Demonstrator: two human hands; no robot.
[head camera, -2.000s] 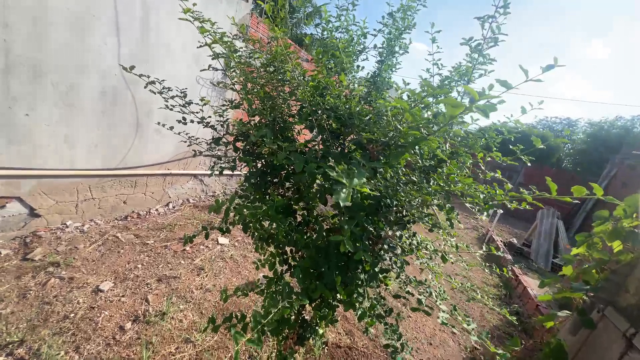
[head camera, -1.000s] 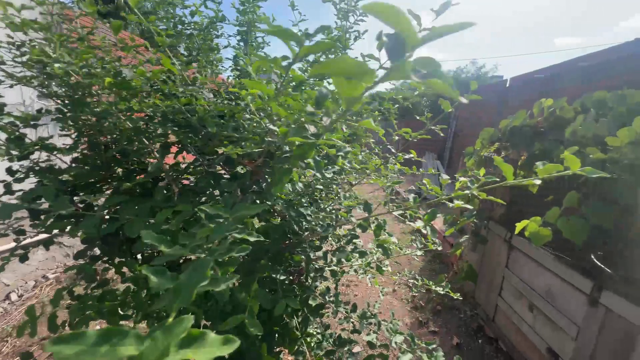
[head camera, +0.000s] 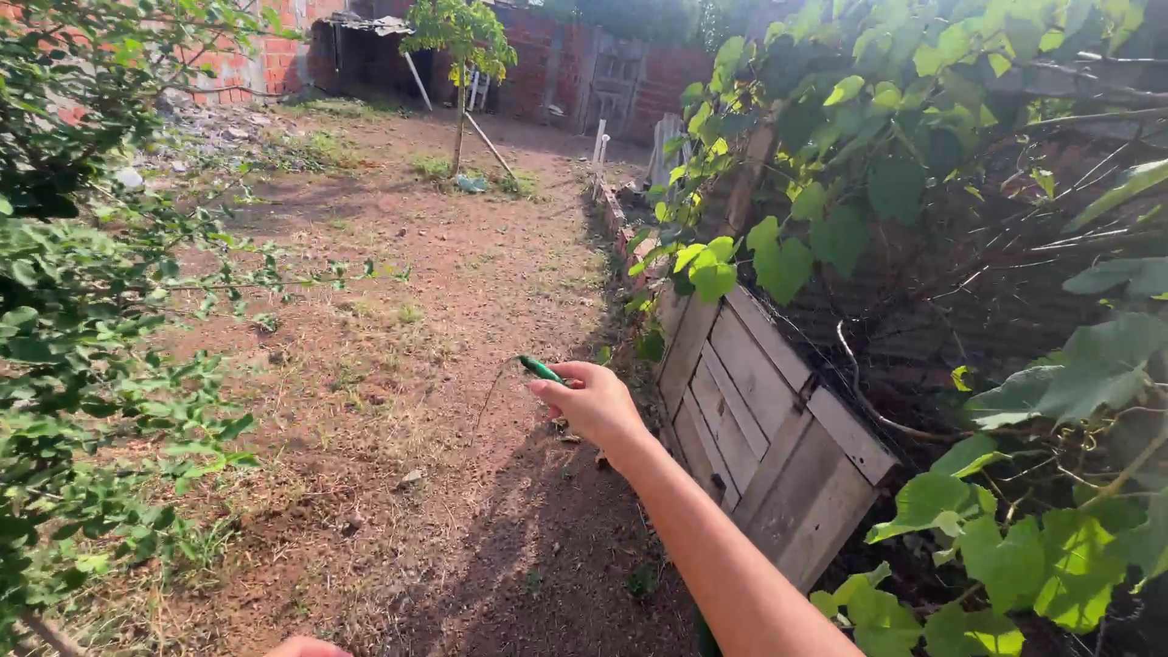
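My right hand (head camera: 589, 397) reaches forward over the dirt path, its fingers closed around a slim green object (head camera: 540, 369) with a dark tip, which points up and to the left. What kind of object it is cannot be told. A thin dark strand (head camera: 490, 399) hangs near that tip; whether it is joined to it is unclear. Only a small part of my left hand (head camera: 308, 649) shows at the bottom edge, so its fingers and anything in them are hidden.
A leafy bush (head camera: 82, 301) fills the left side. On the right, a leaning weathered wooden panel (head camera: 748, 392) stands beneath a broad-leaved vine (head camera: 812, 201). Farther off are a small tree (head camera: 459, 119) with leaning poles, a low brick edging (head camera: 617, 219) and a brick wall (head camera: 538, 64).
The view has moved past the bush and down toward the path. My right hand with the green object and a bit of my left hand have come into sight.
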